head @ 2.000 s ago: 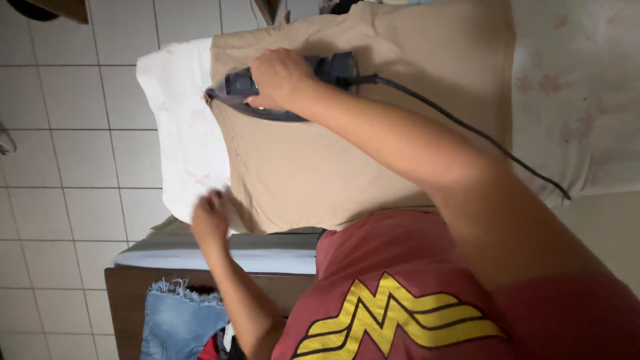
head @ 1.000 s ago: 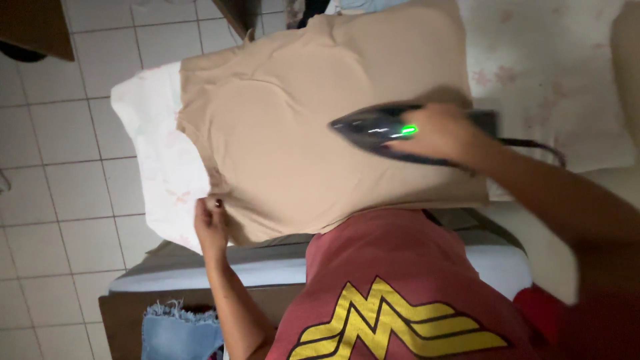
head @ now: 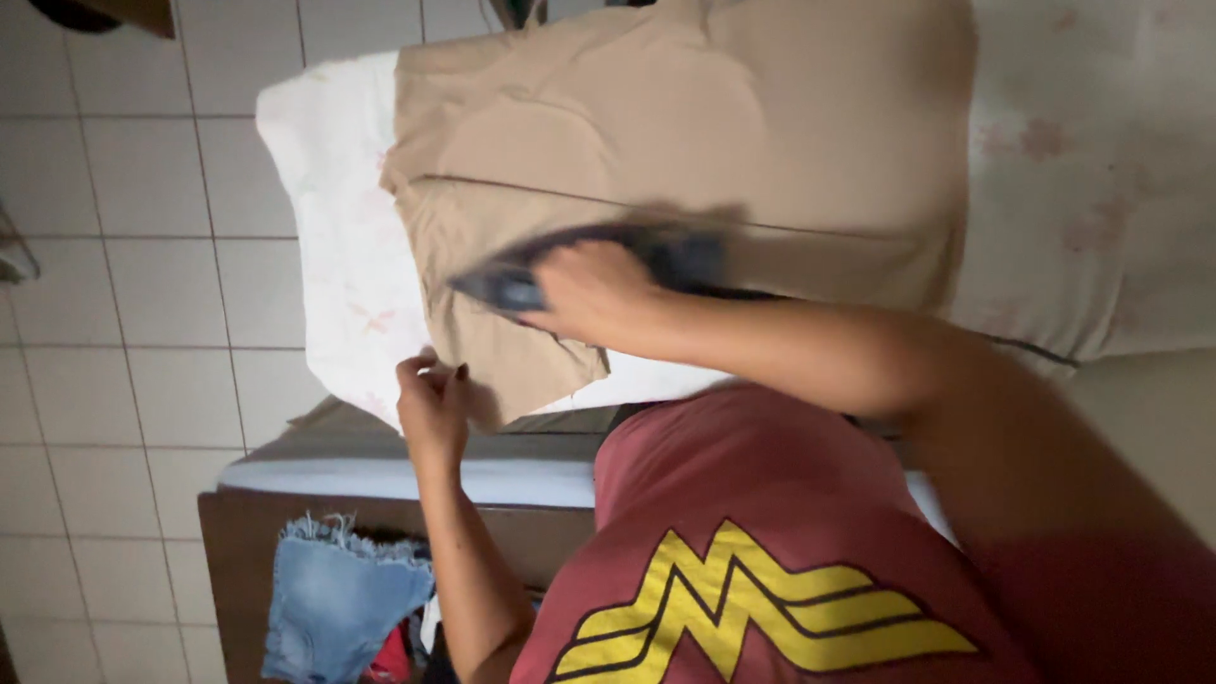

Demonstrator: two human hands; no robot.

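Note:
A beige cloth garment (head: pixel 836 123) lies spread over a white floral-print cover (head: pixel 351 247), with a long crease or fold line across its middle. My right hand (head: pixel 598 290) is closed on the handle of a dark clothes iron (head: pixel 689 256), which rests on the lower part of the garment, tip pointing left; it is blurred. The iron's cord (head: pixel 1031 350) shows beyond my right forearm. My left hand (head: pixel 434 399) pinches the garment's lower left edge between thumb and fingers, beside the white cover.
Below the covered surface, a pale blue padded edge (head: pixel 408 482) runs above a brown wooden piece of furniture (head: pixel 237 570). Frayed denim shorts (head: pixel 332 598) and other clothes lie there. White floor tiles (head: pixel 142 294) are at the left.
The iron has moved left from the garment's right part in my right hand. The garment's lower part now lies differently, with a long fold line and the white cover showing beneath its lower edge.

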